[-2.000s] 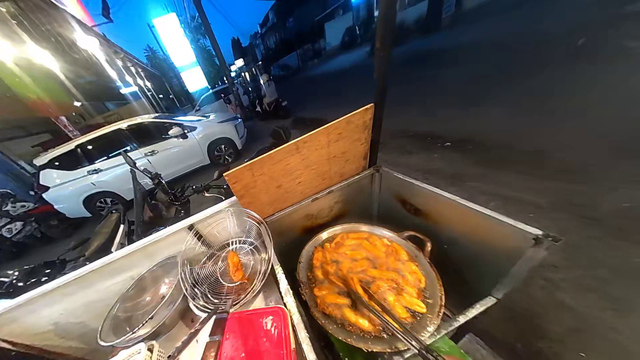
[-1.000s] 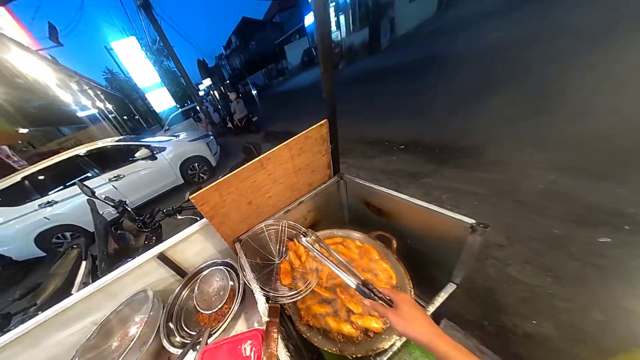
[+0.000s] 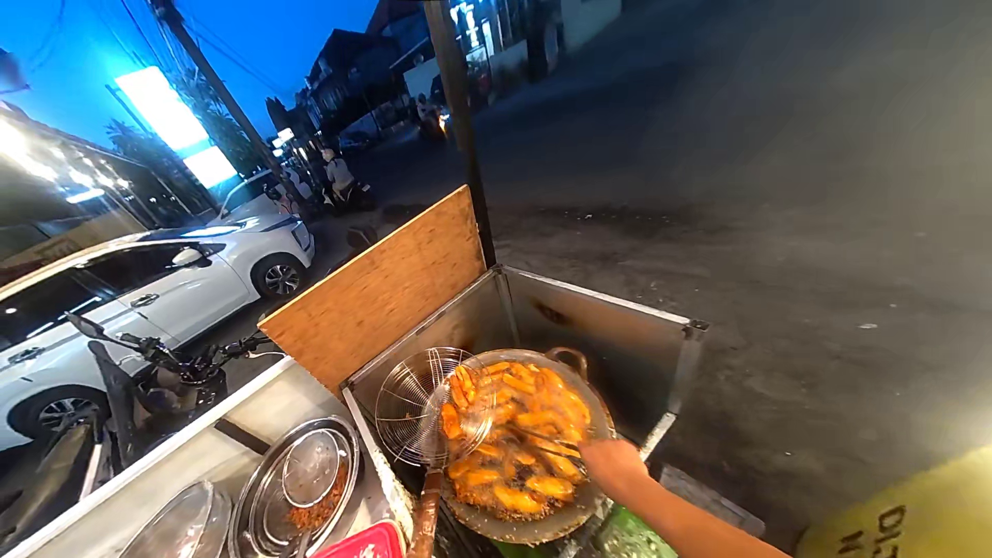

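My right hand [image 3: 616,467] is closed around metal tongs [image 3: 546,442], whose tips reach among the golden fritters [image 3: 515,500] frying in oil. The round wok [image 3: 535,532] stands inside a metal-walled stall corner. A wire skimmer [image 3: 415,411] overlaps the wok's left side, with a few browned fritters [image 3: 463,387] in or behind its mesh. Its brown handle [image 3: 428,508] runs down to the bottom edge; no hand shows on it. My left hand is not in view.
Left of the wok are a metal bowl [image 3: 246,508] with orange-brown crumbs, a clear lid [image 3: 174,535] and a red container [image 3: 364,542]. A wooden board [image 3: 387,298] and metal wall [image 3: 612,333] edge the corner. Behind stand a motorcycle [image 3: 182,372] and white car [image 3: 178,287].
The skimmer, over the bowls at the left two seconds ago, is now at the wok. My right hand came into view with the tongs, and their tips have moved from the skimmer down into the wok.
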